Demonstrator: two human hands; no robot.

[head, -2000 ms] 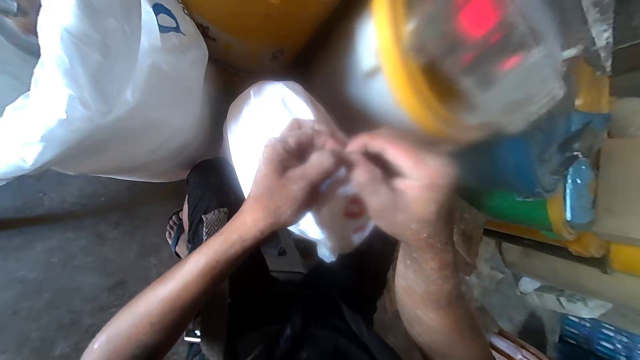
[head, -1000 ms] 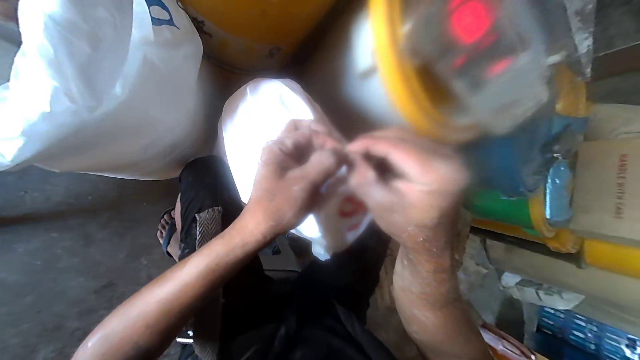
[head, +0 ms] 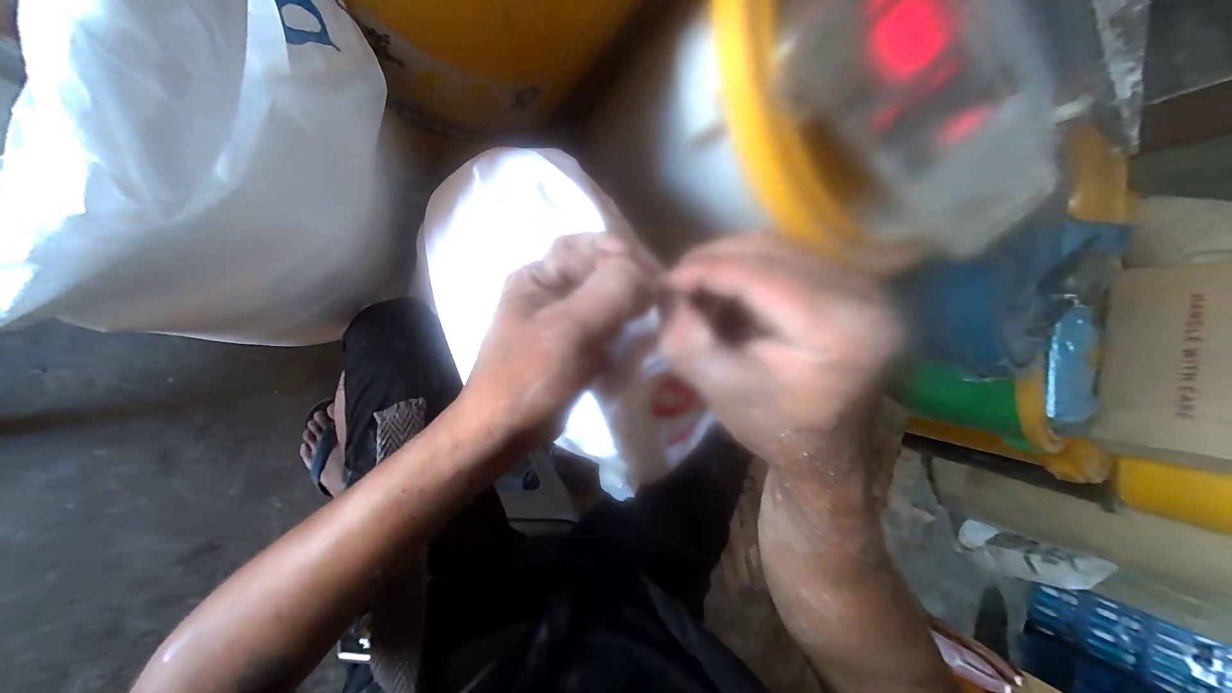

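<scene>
A filled white plastic bag (head: 510, 221) with a red print low on its right side stands between my knees. Over it, my left hand (head: 577, 318) has its fingers closed on the bag's gathered plastic. My right hand (head: 770, 337), blurred, pinches at the same spot, its fingertips touching or nearly touching those of the left. What exactly lies between the fingertips is hidden by the fingers and the blur.
A large white sack (head: 221, 173) stands at the left, a yellow container (head: 491, 48) behind. A yellow-rimmed clear container (head: 760, 125) is close at upper right. Farther right are a cardboard box (head: 1165, 356), a blue bottle (head: 1070, 361) and a blue patterned pack (head: 1126, 626).
Both hands stay together over the white bag throughout, the right one blurred in every frame. Nothing else has plainly moved.
</scene>
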